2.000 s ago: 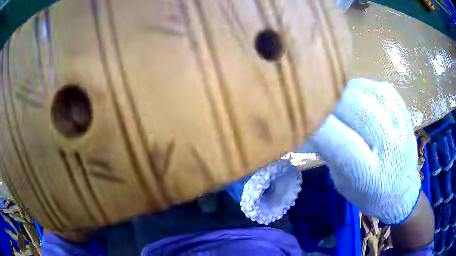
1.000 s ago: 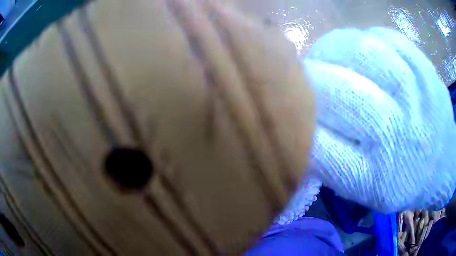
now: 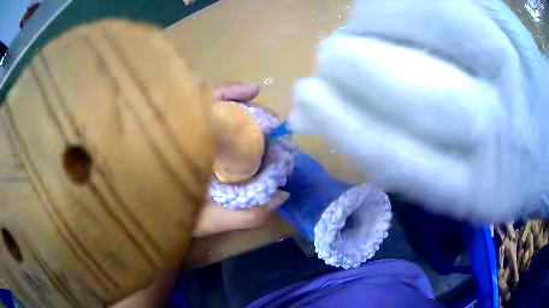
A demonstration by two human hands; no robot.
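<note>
The leg part's sandal sole (image 3: 120,150) looms large at the left, and its tan leg end sits within a fringed cuff (image 3: 253,191) of the blue shorts part (image 3: 313,183). The other cuff (image 3: 353,226) is open and empty, facing me. My bare left hand (image 3: 232,218) is around the fitted cuff, partly hidden by the sole. My gloved right hand (image 3: 409,114), blurred and close, is shut on what looks like the glue bottle. Only a blue tip (image 3: 280,130) shows, at the cuff's edge by the leg; the bottle's body is hidden.
A tan tabletop (image 3: 277,42) with a curved edge lies beyond the hands, with a green belt (image 3: 180,12) behind it. A blue crate (image 3: 489,264) stands at the lower right, beside tan woven-looking pieces (image 3: 522,255). My purple-clad lap is below.
The sole has moved left and looks smaller, uncovering my left hand and the fitted cuff. My gloved right hand has moved up and closer to the camera, with a blue tip now showing.
</note>
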